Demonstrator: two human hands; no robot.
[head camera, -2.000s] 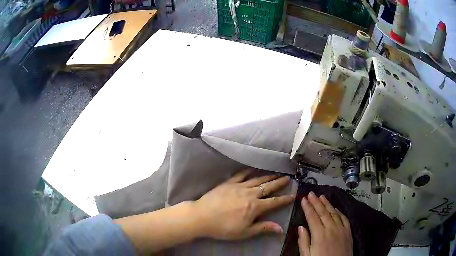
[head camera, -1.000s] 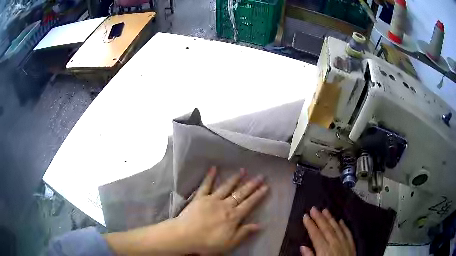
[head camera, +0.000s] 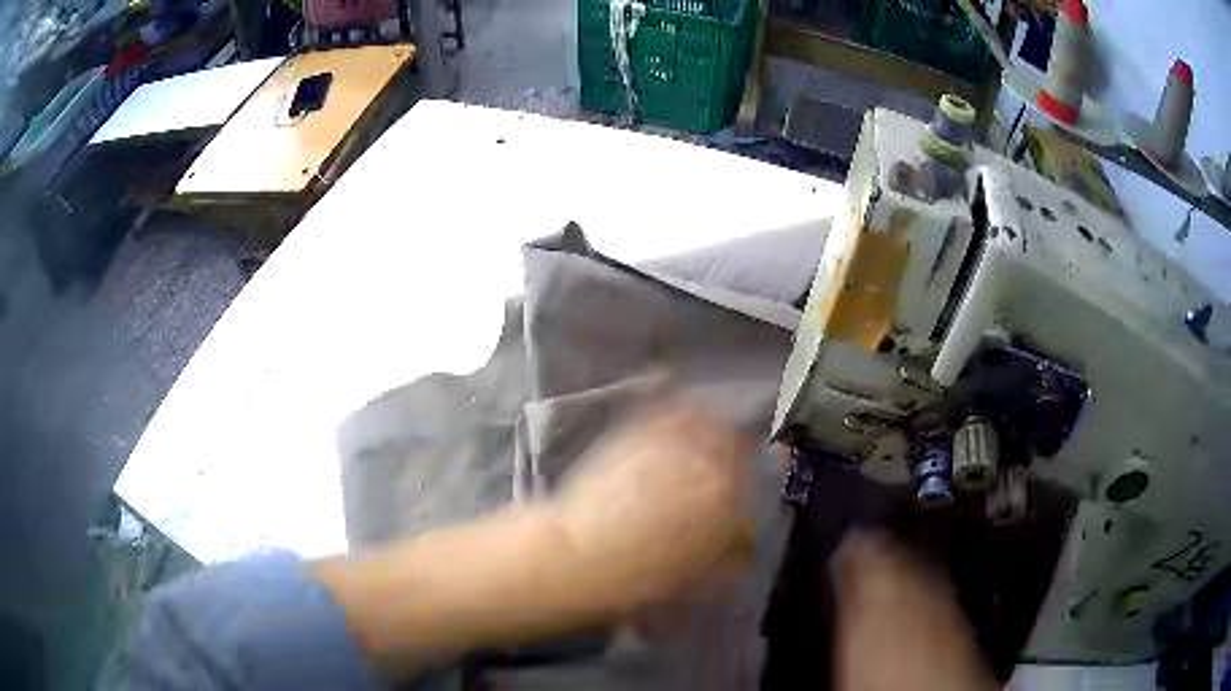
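Note:
The grey-taupe garment piece lies folded on the white table, its right edge running to the sewing machine. A dark brown panel lies at its right, below the machine head. The presser foot is small and dark at the seam between them. My left hand is blurred, over the taupe cloth left of the foot; its fingers cannot be made out. My right hand is blurred and cut off by the lower edge, over the dark panel; its fingers are also unclear.
The white table top extends left and behind the cloth. Thread cones stand at the upper right. A green crate is on the floor behind the table. A wooden board with a dark slot is at the upper left.
The taupe cloth has shifted away from me and to the right, its folded tip now higher. My left hand has moved right, from lying flat with spread fingers to a blur. My right hand has blurred too.

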